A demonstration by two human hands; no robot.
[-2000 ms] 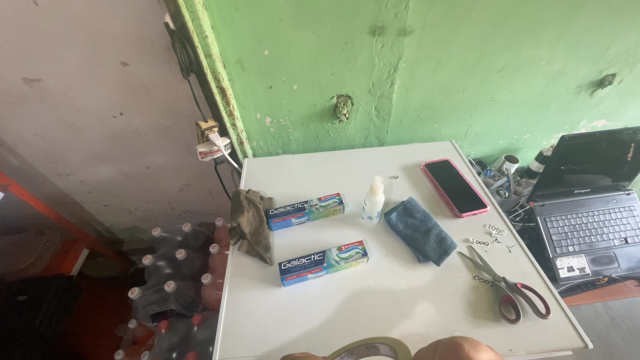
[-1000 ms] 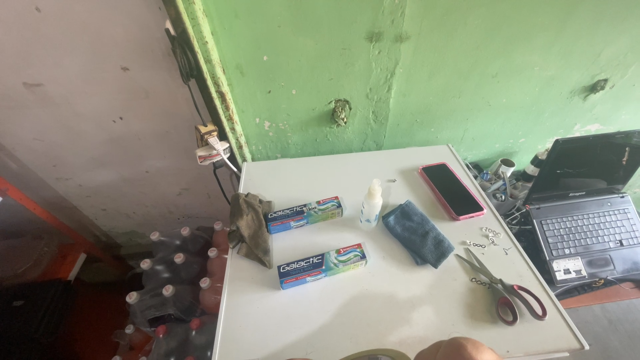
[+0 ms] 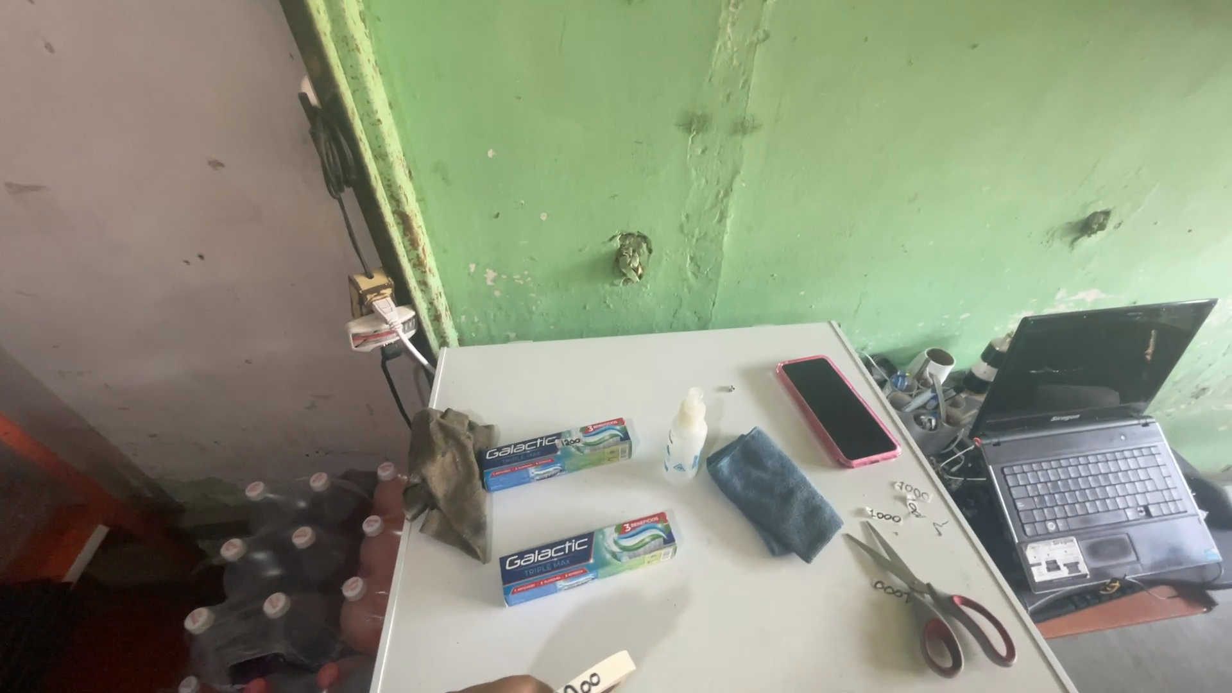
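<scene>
At the bottom edge, part of my left hand holds a short pale strip with black ring-shaped marks; most of the hand is cut off. My right hand is out of view. Above the strip lies a Galactic toothpaste box, and a second Galactic box lies behind it, with a small ring-marked piece on its face. Open-bladed scissors with red and black handles rest at the right. Small ring-marked cut-outs lie near their tips, and another cut-out touches the blades.
The white table also carries a brown cloth, a small translucent bottle, a folded blue cloth and a pink-cased phone. An open laptop stands to the right. Wrapped bottles stand at the left, below table height.
The tape roll and my right hand, seen at the bottom edge in the earlier frames, have left the view. The ring-marked strip has come into view at my left hand.
</scene>
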